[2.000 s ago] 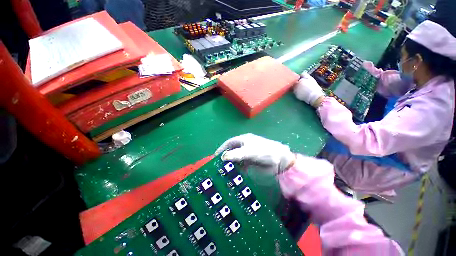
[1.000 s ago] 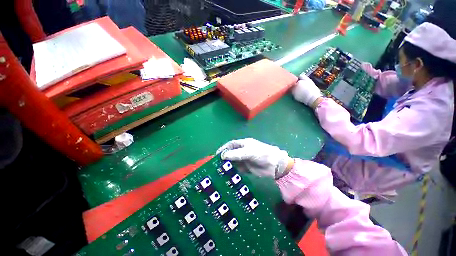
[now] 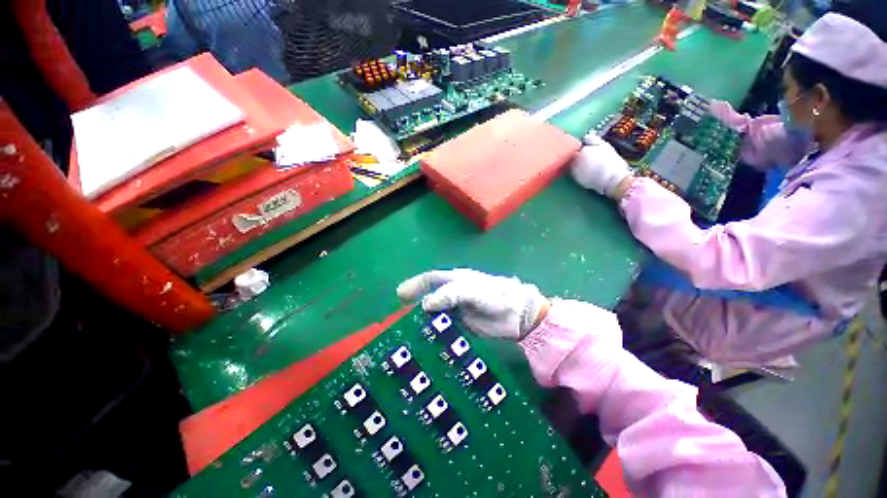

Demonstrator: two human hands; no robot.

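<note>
A large green circuit board [image 3: 336,413] fills the bottom of the view, its nearly flat side up, with rows of black parts with silvery tabs. Its near part is cut off by the lower edge. My right hand [image 3: 477,302], in a white glove and pink sleeve, holds the board's far corner, with a finger reaching out past the corner. The fingers under the board are hidden. A flat red foam pad [image 3: 282,394] shows beneath the board's left edge. My left hand is out of the picture.
A thick red foam block [image 3: 501,165] lies on the green bench [image 3: 389,233]. Behind it lies another board [image 3: 438,88], parts up. At the left are red stacked folders with papers [image 3: 160,117] and a red post [image 3: 97,233]. A neighbouring worker [image 3: 759,214] holds a board.
My right hand has shifted slightly left at the corner, and a finger now extends further past it. The view has shifted slightly. The neighbour still holds the other board.
</note>
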